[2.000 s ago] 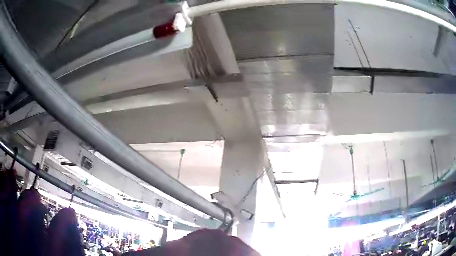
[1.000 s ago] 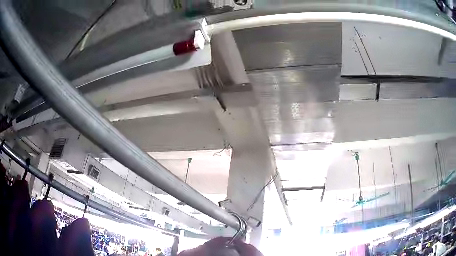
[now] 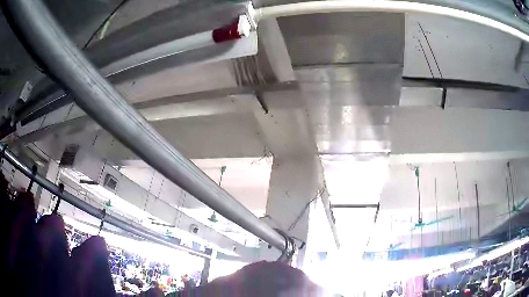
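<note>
A dark reddish garment (image 3: 264, 281) shows at the bottom middle, only its rounded top in view and blurred. Metal hanger hooks (image 3: 287, 246) sit over the far end of a thick grey garment rail (image 3: 136, 129), just above the garment. The rail runs from the upper left down to the middle. Neither of my hands can be made out; anything below the garment's top is cut off by the lower edge.
Dark garments (image 3: 52, 249) hang by hooks from a second, thinner rail (image 3: 81, 203) at the lower left. A light tube with a red end (image 3: 227, 32) is overhead. The bright, blurred factory floor lies beyond at the lower right.
The view has shifted slightly, with the rail end and hooks now a little further right and higher than a second ago. The garment's top shows larger and covers the lower part of the hooks.
</note>
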